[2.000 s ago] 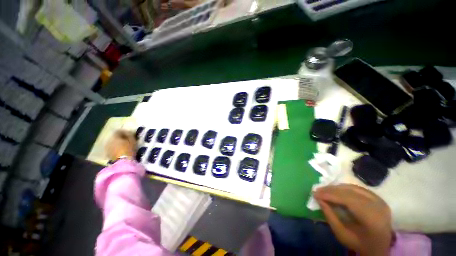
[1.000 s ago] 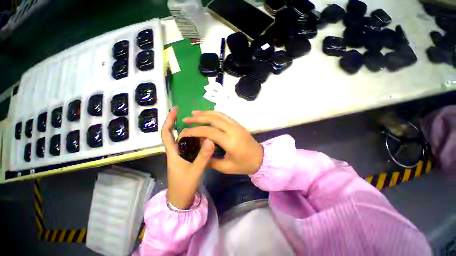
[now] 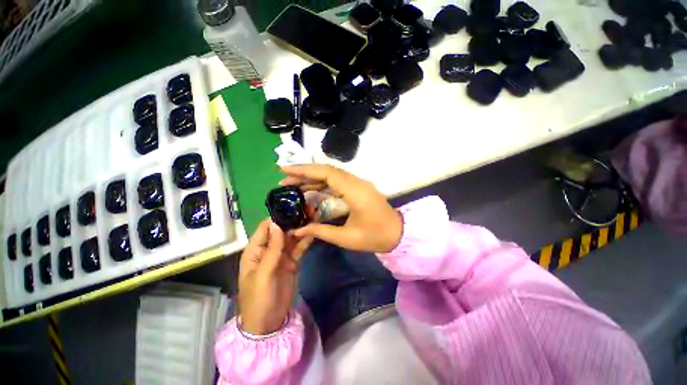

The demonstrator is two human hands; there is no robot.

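A glossy black charging case [image 3: 286, 207] is held between both hands in front of the green mat [image 3: 252, 150]. My left hand [image 3: 267, 282] grips its lower edge with thumb and fingers. My right hand [image 3: 354, 210] holds it from the right side, thumb at the bottom edge and fingers near the top; a whitish piece, perhaps a wiping cloth, shows under its fingers. A white crumpled wipe [image 3: 292, 153] lies at the mat's right edge. The white blister tray [image 3: 75, 167] at left holds rows of black cases.
A pile of loose black cases [image 3: 340, 141] lies right of the pen [image 3: 297, 105], with more piles farther right. Behind are a smartphone [image 3: 316, 36] and a solvent bottle [image 3: 235, 43]. White empty trays [image 3: 177, 334] stand below the bench. Another person's pink sleeve [image 3: 663, 169] is at right.
Both hands have come together at the case since the oldest frame. Since the previous frame, the case's glossy face has turned into view and the fingers have shifted around it.
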